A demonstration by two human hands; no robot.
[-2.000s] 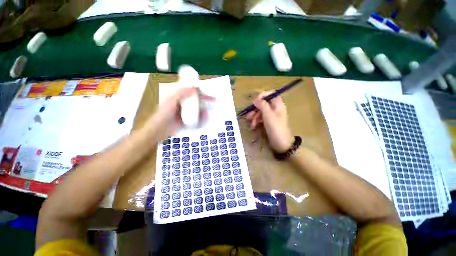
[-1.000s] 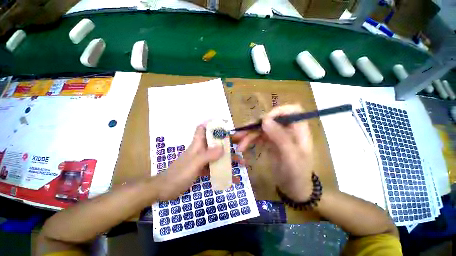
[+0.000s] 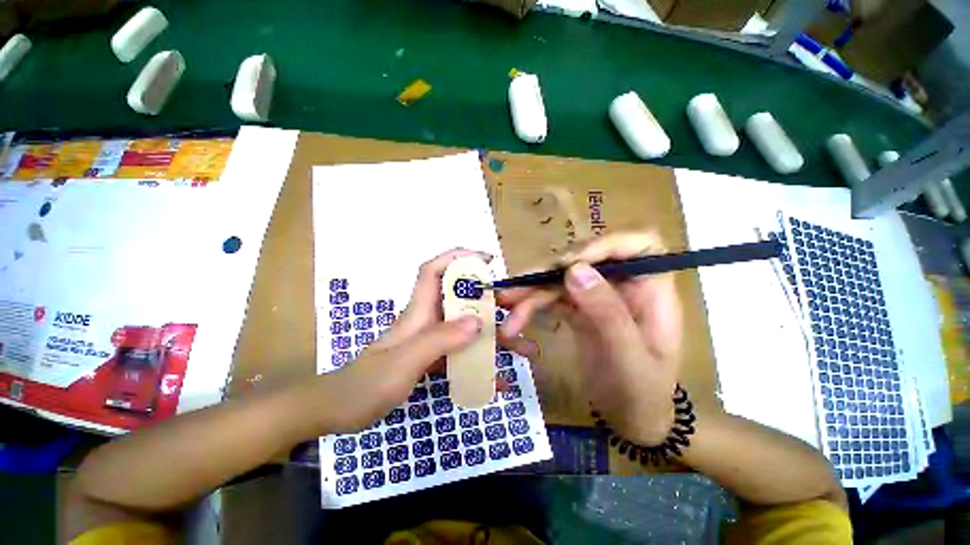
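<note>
My left hand [image 3: 410,346] holds a cream plastic housing [image 3: 470,367] upright over the sticker sheet [image 3: 399,229], thumb on its face. A dark sticker [image 3: 466,286] with a pale pattern lies at the housing's far end. My right hand [image 3: 628,319] grips black tweezers [image 3: 670,262], whose tips touch or nearly touch the sticker's right side. The sheet's far part is bare white; rows of dark stickers fill its near part, partly hidden by my left hand and the housing.
A green conveyor belt [image 3: 351,64] beyond carries several white housings [image 3: 640,126] and a yellow scrap [image 3: 414,92]. Brown cardboard [image 3: 596,192] lies under the sheet. Spare sticker sheets [image 3: 856,341] are stacked at right, a printed poster [image 3: 117,256] at left. A grey post [image 3: 915,165] stands far right.
The left hand brought the housing down over the sheet from farther away. The right hand brought the tweezers to the sticker on its end. Housings on the belt have shifted left.
</note>
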